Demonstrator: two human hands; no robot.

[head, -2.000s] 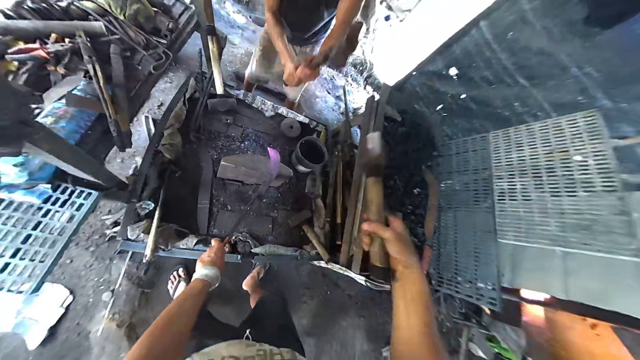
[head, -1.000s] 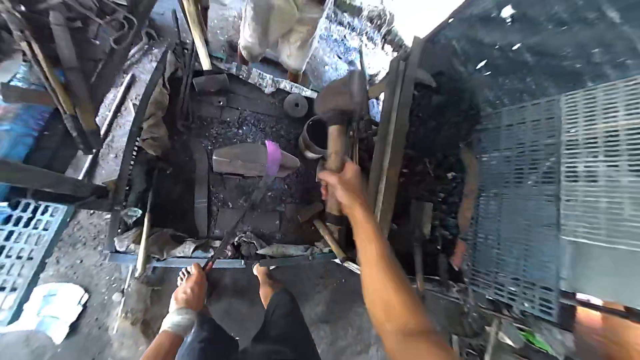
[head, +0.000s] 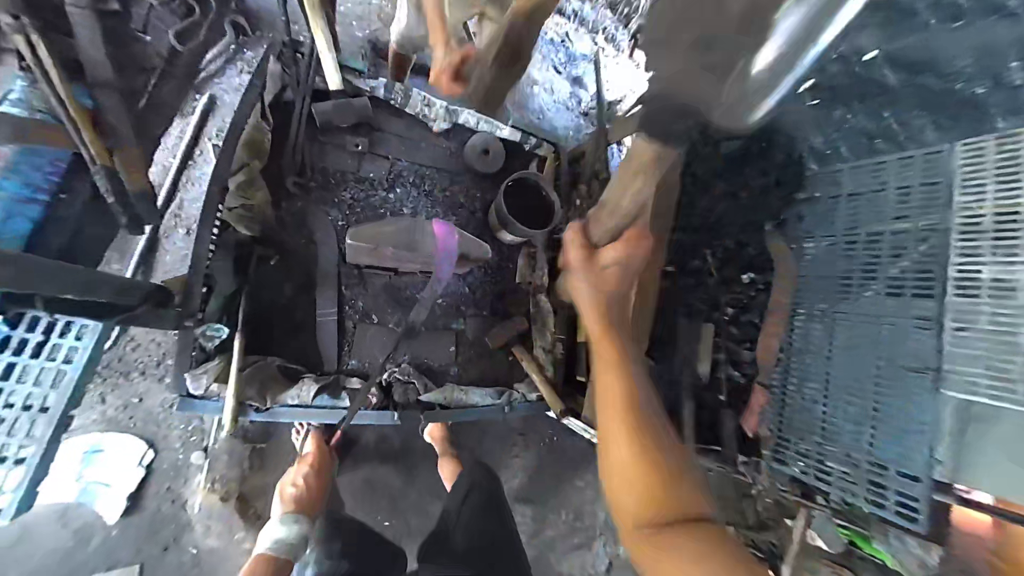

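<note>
My left hand [head: 302,486], with a wrapped wrist, grips the end of a dark metal bar [head: 404,328]. The bar's far end, glowing pinkish-violet, lies across the anvil block [head: 388,242] in the middle of the sooty pit. My right hand [head: 604,268] is closed around the wooden handle of a large hammer [head: 628,188]. The hammer's blurred head is raised at the upper right, away from the hot metal. Whether my left hand holds the bar directly or through tongs, I cannot tell.
A round container of dark liquid [head: 528,206] stands right of the anvil, near a small wooden-handled hammer [head: 528,364]. A co-worker's hand [head: 452,70] is beyond the pit. Plastic grates [head: 864,336] stand at right. Cloth [head: 280,384] lines the near edge; metal tools lie at upper left.
My right hand has swung the hammer about; its head was above the round container one second ago and is now farther right. The glowing piece still lies across the anvil. The view has moved.
</note>
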